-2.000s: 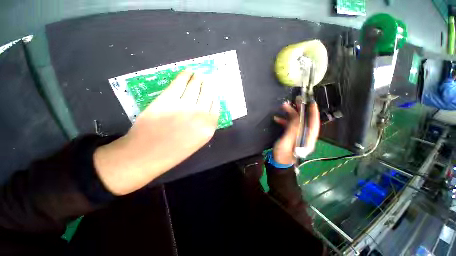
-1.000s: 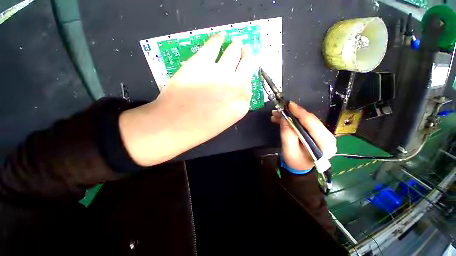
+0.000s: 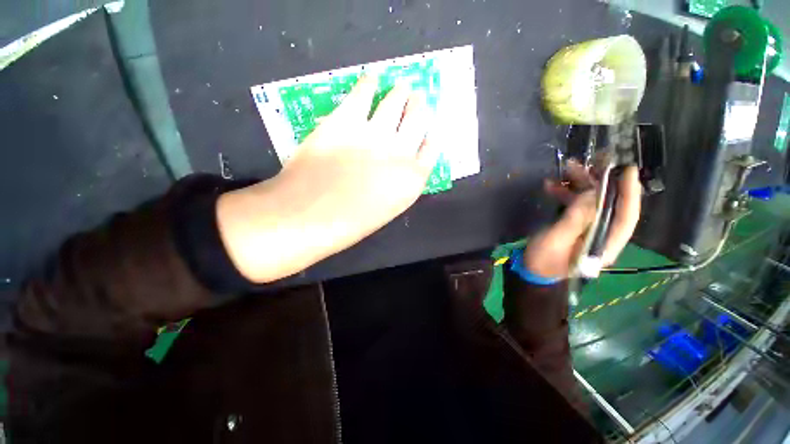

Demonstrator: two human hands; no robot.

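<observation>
A green circuit board [image 3: 314, 106] lies on a white paper sheet [image 3: 463, 113] on the black mat. My left hand [image 3: 351, 173] lies palm down over the board, fingers slightly spread, and hides its middle. My right hand [image 3: 598, 212] is blurred and holds a soldering iron [image 3: 607, 195] by its grip. The iron points up at the front rim of a yellowish tip-cleaning pot [image 3: 576, 85] right of the paper. The iron's tip is blurred, so I cannot tell whether it touches the pot.
A black holder [image 3: 651, 156] stands behind my right hand. A grey metal feeder [image 3: 715, 173] with a green reel [image 3: 732, 36] stands at the right. A pale cable [image 3: 706, 263] runs from my right hand to the feeder. Blue bins [image 3: 680, 349] are on the green floor beyond.
My right hand has moved the iron from the board's right edge, rightward and up to the pot. My left hand stays on the board. The view has shifted slightly.
</observation>
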